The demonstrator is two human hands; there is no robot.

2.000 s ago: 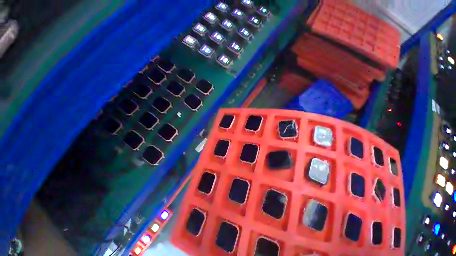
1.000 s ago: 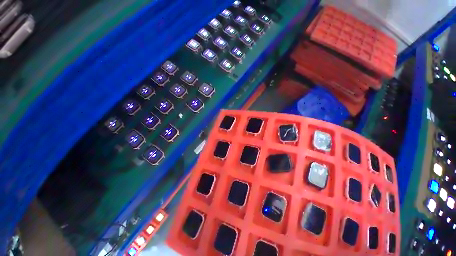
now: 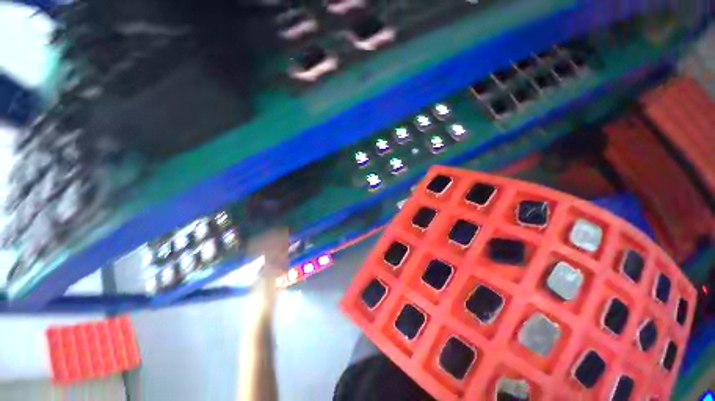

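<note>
A red-orange component tray (image 3: 509, 305) is close in front of me, tilted, its lower edge cut off. Most pockets hold small square units with dark faces; several, such as a unit (image 3: 565, 279), look silvery. No hand shows on the tray; my right hand is not in view. A blurred tan forearm rises from the bottom edge, left of the tray, and my left hand (image 3: 270, 249) is at its top by the blue shelf edge. Its fingers are too blurred to tell whether it holds anything.
A blue-edged green shelf (image 3: 313, 141) crosses the view, bearing lit units (image 3: 401, 135) and dark units (image 3: 533, 82). Stacked red-orange trays (image 3: 655, 180) stand at right. Another red-orange tray (image 3: 92, 348) is at lower left. A dark shape is below the held tray.
The view has swung left and tilted; the shelf now runs flatter and the stacked trays sit further right. The held tray appears further right and more tilted. The tan forearm now shows more fully.
</note>
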